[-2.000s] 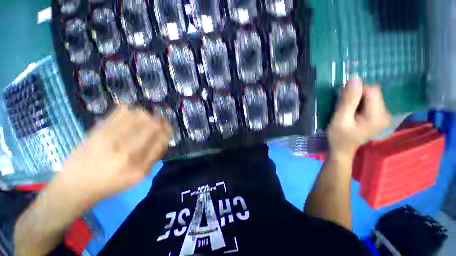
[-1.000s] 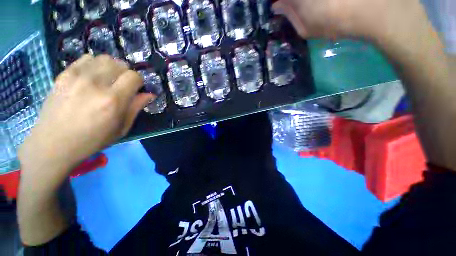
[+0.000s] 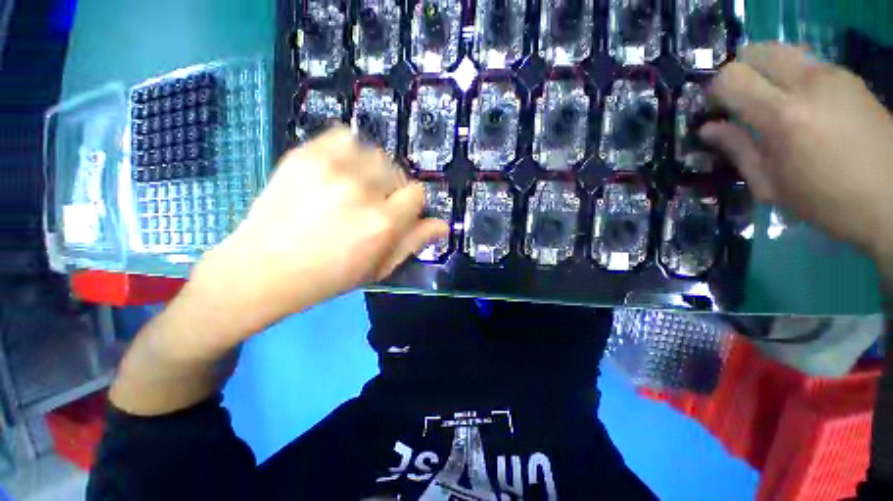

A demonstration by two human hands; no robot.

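The black component tray [image 3: 578, 284] lies on the green mat in front of me, with rows of silver-clear oval units in its pockets; one such oval unit [image 3: 494, 125] sits near the middle. My left hand [image 3: 338, 210] is over the tray's lower left, its fingers bent over the units; whether it holds anything is hidden. My right hand [image 3: 783, 127] is at the tray's right edge, thumb and fingers around the end unit of the middle row; the fingertips are partly hidden and I cannot tell if they grip anything.
A clear blister tray [image 3: 191, 210] partly filled with small black parts [image 3: 176, 127] lies left of the black tray, its clear cover beside it. Red plastic crates [image 3: 832, 431] and a clear gridded tray [image 3: 676, 342] are below the bench edge at right.
The view has shifted, so the black tray appears further right. My right hand has come from beside the tray onto its right edge. My left hand remains over the tray's lower left.
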